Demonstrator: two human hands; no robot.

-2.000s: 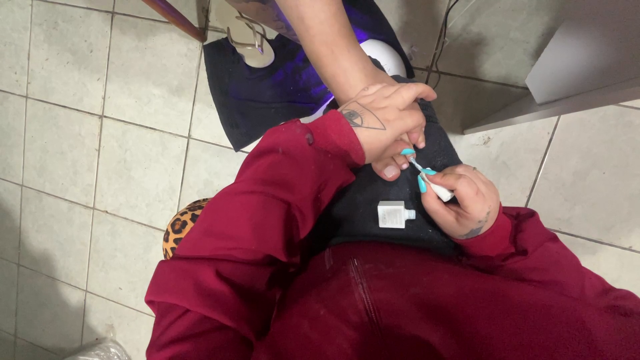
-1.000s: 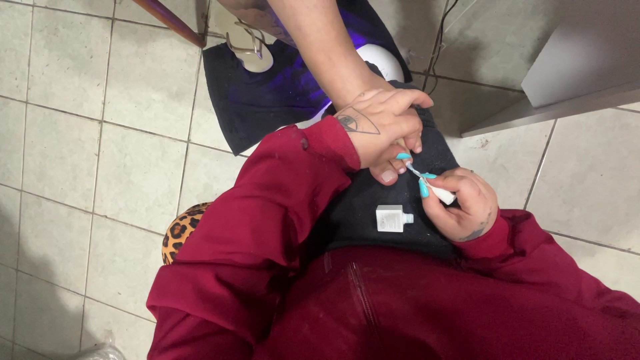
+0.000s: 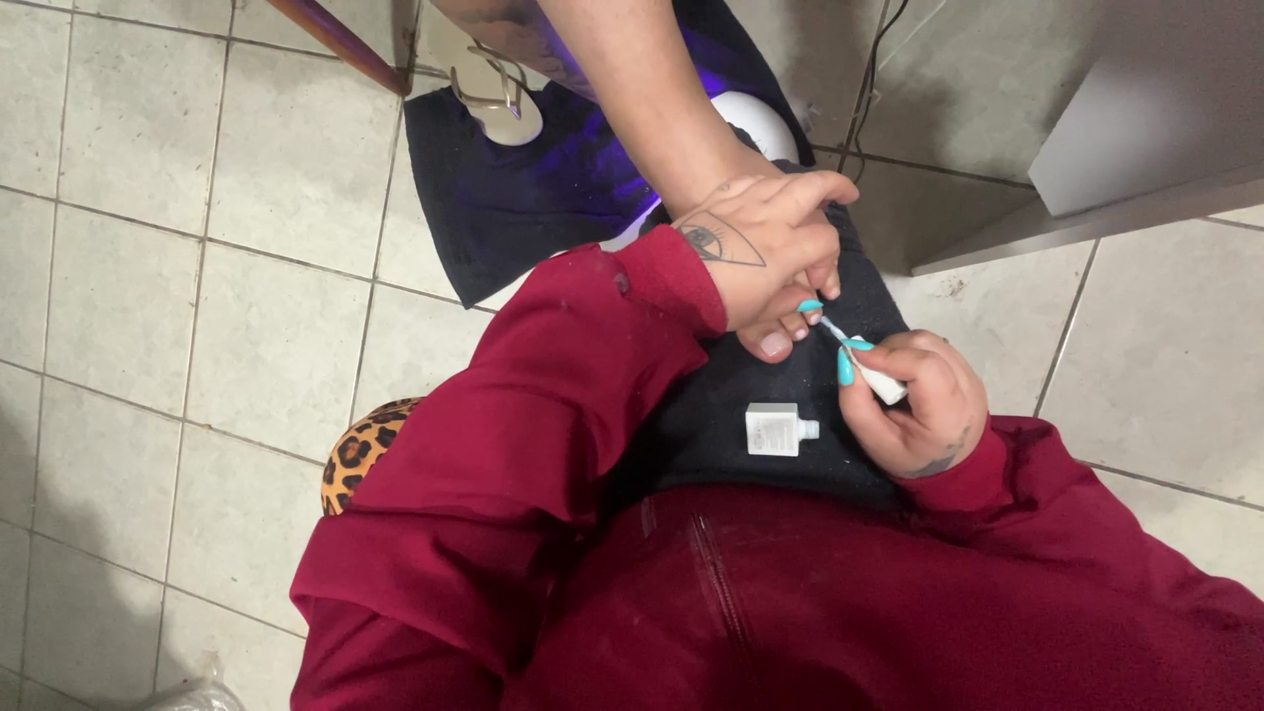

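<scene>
My left hand point(image 3: 770, 242) lies over another person's foot point(image 3: 772, 341) and grips its front part; the toes show below my fingers. In my right hand point(image 3: 913, 395), between thumb and fingers, is the white cap point(image 3: 881, 380) of a nail polish brush. The thin brush point(image 3: 832, 328) points at the smaller toes, its tip close to a toenail beside my left hand's turquoise nail. Exact contact cannot be told. A white nail polish bottle point(image 3: 773, 430), without its cap, lies on its side on the dark cloth point(image 3: 691, 434) over my lap.
Beyond the foot are a dark towel point(image 3: 464, 197) under violet light, a white rounded device point(image 3: 758, 123) and a flip-flop point(image 3: 509, 114). A grey furniture panel point(image 3: 1155, 128) stands at the right, near a black cable point(image 3: 869, 84). A leopard-print seat point(image 3: 365, 454) shows at the left.
</scene>
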